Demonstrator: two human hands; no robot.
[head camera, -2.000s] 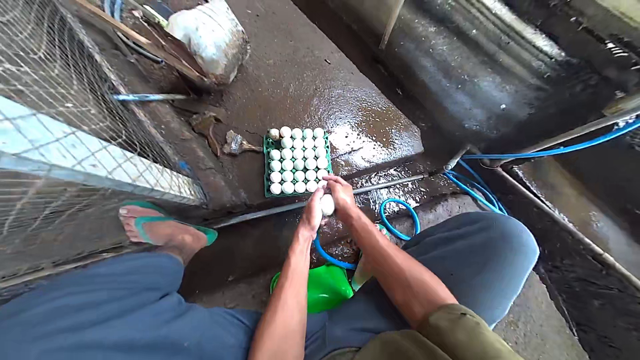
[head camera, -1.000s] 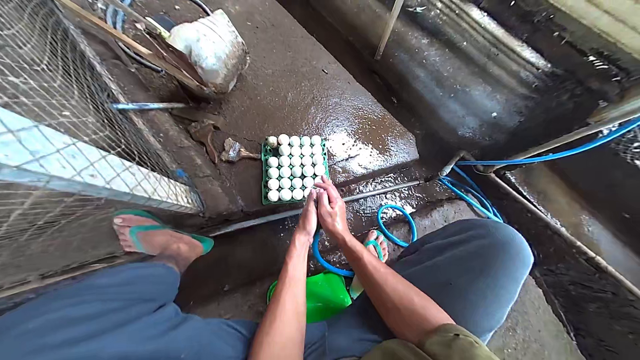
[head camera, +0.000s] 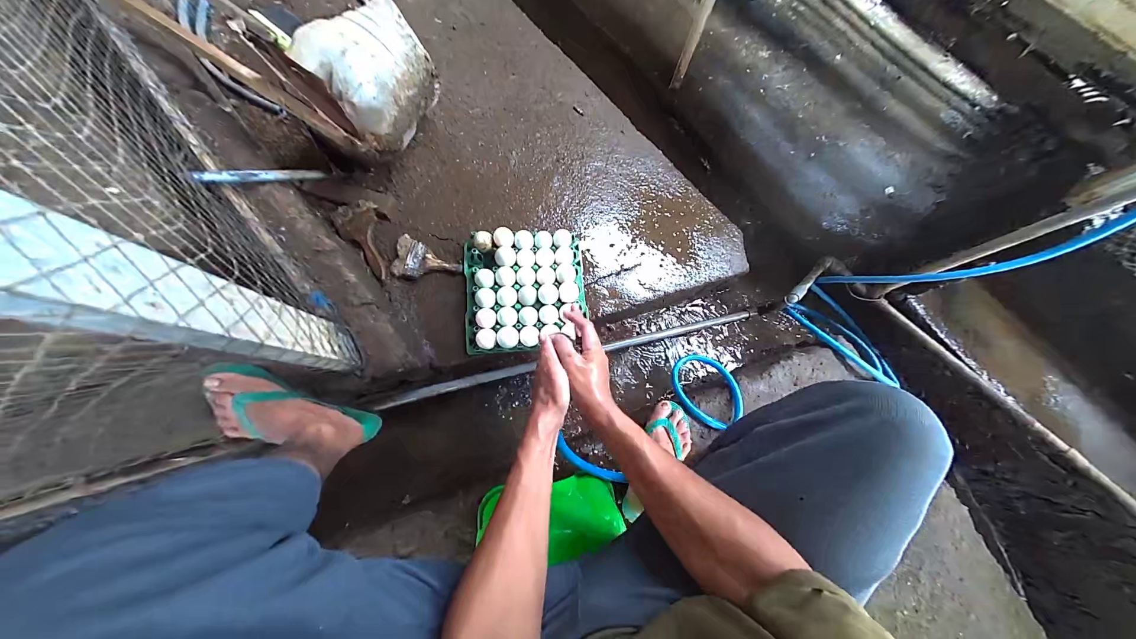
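A green plastic egg tray (head camera: 469, 311) holds several rows of white eggs on the wet concrete; the egg (head camera: 482, 240) in its far left corner looks browner and dirty, and one pocket beside it holds no egg. At the tray's near right corner, my left hand (head camera: 550, 383) and my right hand (head camera: 587, 368) are pressed together, palms facing, with fingers towards the tray. The right fingers overlap the view of the corner eggs. Whatever may lie between the palms is hidden.
A metal pipe (head camera: 657, 335) crosses in front of the tray. A blue hose (head camera: 737, 390) coils to the right. Below my forearms sits a green plastic container (head camera: 581, 519). Wire netting (head camera: 80, 160) stands left, a white sack (head camera: 364, 71) beyond.
Two seconds ago a white egg showed between my hands; now the hands are closer together and no egg is visible between them.
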